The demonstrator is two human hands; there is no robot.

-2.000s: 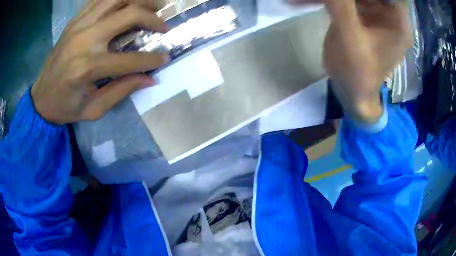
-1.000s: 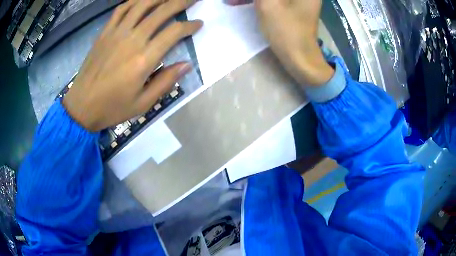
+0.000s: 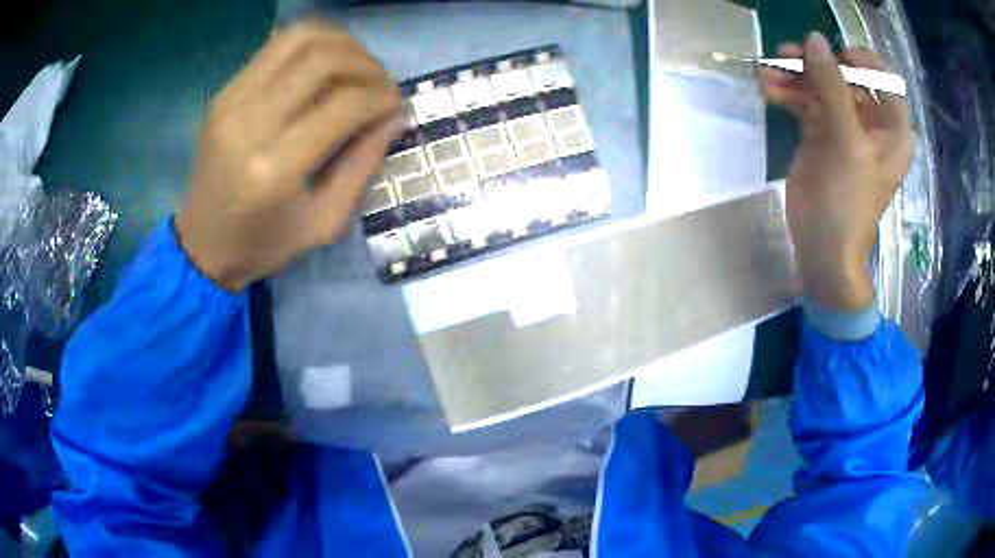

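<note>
A dark PCB panel (image 3: pixel 491 158) with rows of shiny silver and pale rectangles lies on the grey-blue pad (image 3: pixel 327 327). My left hand (image 3: pixel 295 153) is blurred at the panel's left edge, fingers bent together; whether it holds anything cannot be told. A grey-beige adhesive sheet (image 3: pixel 644 283) lies slanted below the panel, with a bare white patch at its upper left. My right hand (image 3: pixel 846 164) holds white tweezers (image 3: pixel 846 75), their tip pointing left over a pale strip at the top of the white paper sheet (image 3: pixel 709 142). No adhesive piece can be made out at the tip.
Crinkled clear plastic (image 3: pixel 71 251) lies at the left on the green mat (image 3: pixel 142 120). More shiny plastic bags (image 3: pixel 927 207) lie along the right side. A small white square (image 3: pixel 326 386) sits on the pad's lower left.
The panel is now largely uncovered. My left hand has moved off most of it. My right hand has moved right, away from the adhesive sheet, and the tweezers now show in it.
</note>
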